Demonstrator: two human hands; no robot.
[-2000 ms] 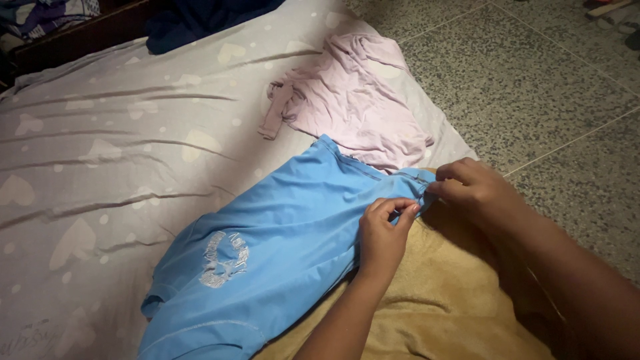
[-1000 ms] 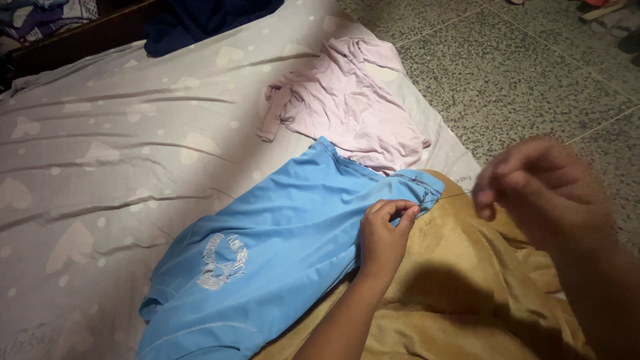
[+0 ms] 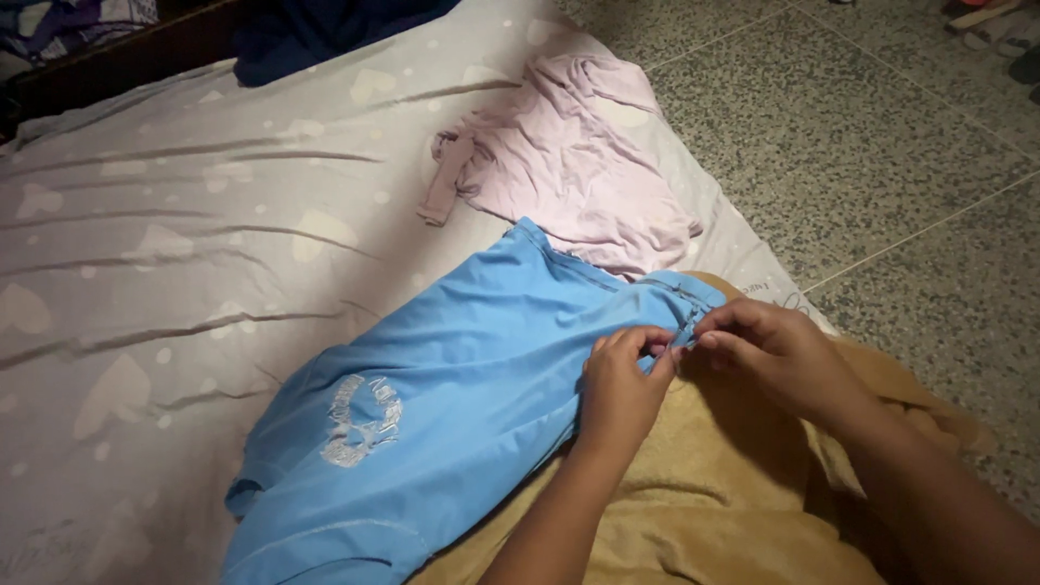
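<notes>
A light blue fabric garment point(image 3: 479, 349) with a white embroidered emblem lies across the bed and partly over a tan blanket point(image 3: 715, 504). My left hand point(image 3: 621, 382) pinches its hem edge between thumb and fingers, near the right end. Close beside it, my right hand point(image 3: 756, 349) has thumb and fingertips together at the same hem. Dark stitching shows along the edge there. Whether a needle sits between the right fingertips is too small to tell. A pale pink garment point(image 3: 577, 162) lies crumpled just beyond the blue one.
A grey bed sheet with pale hearts point(image 3: 187, 260) spreads under the clothes. Dark blue cloth point(image 3: 325, 36) lies at the far edge by a dark wooden bed frame point(image 3: 187, 49). Speckled floor tiles point(image 3: 845, 138) run along the right, with several objects at the top right corner.
My right hand, raised away to the right of the hem one second ago with a thin thread visible, has come back to the hem beside my left hand. The left hand has stayed there.
</notes>
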